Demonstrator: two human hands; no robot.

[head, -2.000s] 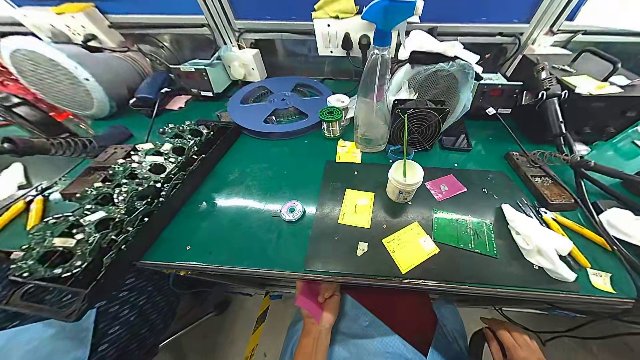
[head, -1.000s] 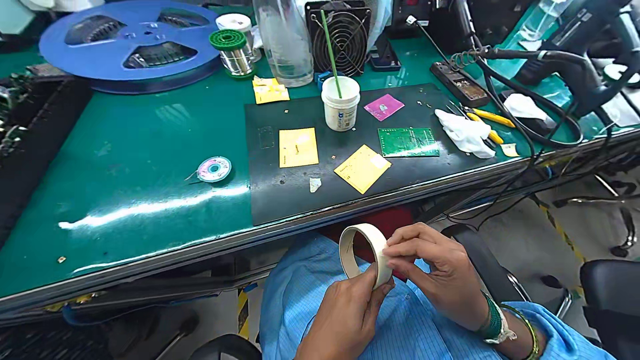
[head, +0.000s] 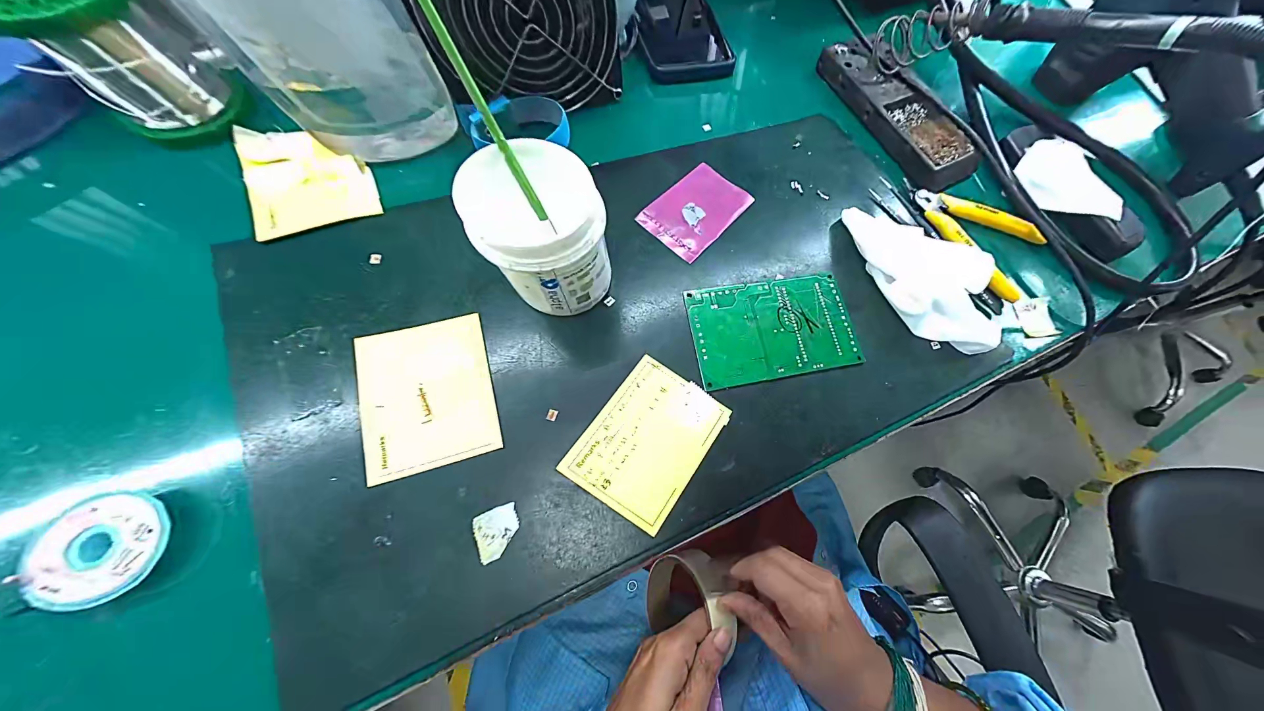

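Note:
A roll of masking tape [head: 719,592] is held over my lap, just off the bench's front edge. My left hand [head: 673,664] grips its lower side, and a sliver of something pink shows beneath that hand. The fingertips of my right hand [head: 812,624] pinch the tape's right side. On the black mat [head: 395,602] lie two yellow printed slips, one upright [head: 428,399] and one slanted [head: 647,444], a green circuit board [head: 773,331] and a small pink bag [head: 695,212]. A white tub [head: 538,237] with a green stick in it stands behind them.
Solder wick spool [head: 95,550] lies at left. Behind are a clear bottle [head: 346,79], a solder wire spool [head: 148,74] and a fan [head: 533,39]. White cloth [head: 923,276], yellow-handled cutters [head: 987,217], a soldering iron stand [head: 899,114] and black cables [head: 1076,237] are at right. A black chair [head: 1195,563] stands beyond.
Two seconds ago my left hand held something pink and my hands were apart. One second ago both hands were on the tape roll, as now. The view has moved closer to the mat.

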